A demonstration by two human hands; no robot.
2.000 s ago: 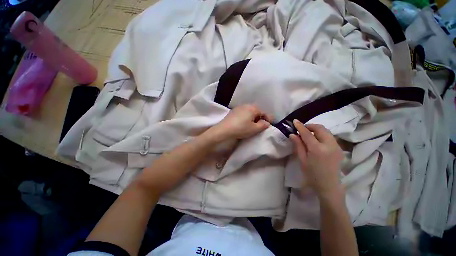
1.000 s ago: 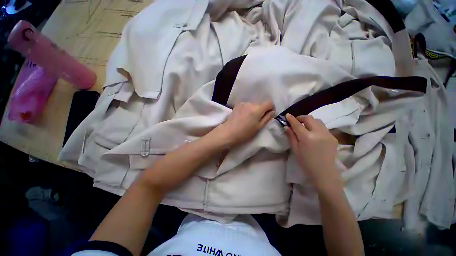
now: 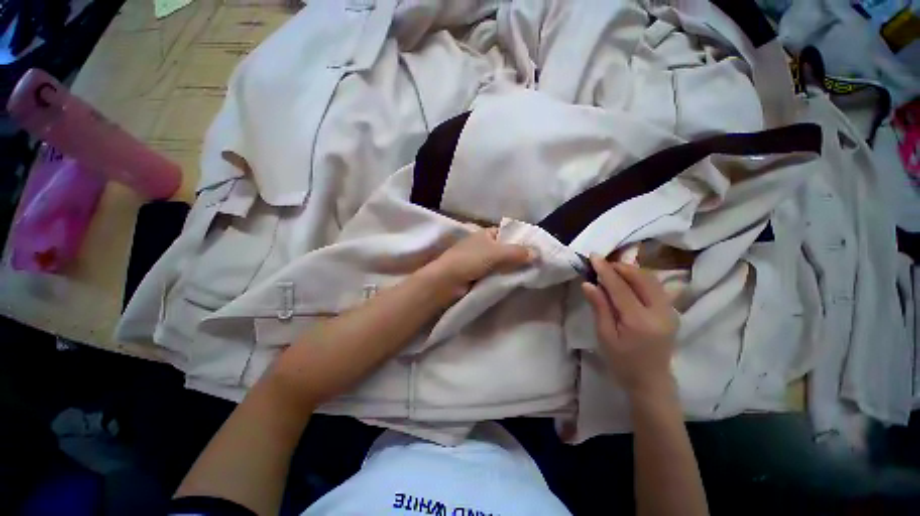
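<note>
A cream jacket (image 3: pixel 494 363) lies heaped in front of me. A long dark contrast band (image 3: pixel 656 169) runs from the middle to the upper right, and a shorter dark piece shows left of it. My left hand (image 3: pixel 484 257) pinches the cream fabric just below the lower end of the band. My right hand (image 3: pixel 636 307) holds small dark thread snips (image 3: pixel 585 268), mostly hidden by the fingers, with the tips at the edge of the fabric. Stitched fastening marks show on the cream strip at the lower left.
A pink bottle (image 3: pixel 96 136), a pink plastic bag (image 3: pixel 50 217) and a black phone-like object (image 3: pixel 151 247) lie on the wooden table (image 3: pixel 166 76) at the left. More cream jackets (image 3: pixel 857 272) lie at the right edge. One collar has yellow-patterned black trim.
The fabric edge between my hands has been turned up, showing a cream flap where the dark band's end was. The snips now show more clearly. The view has shifted slightly.
</note>
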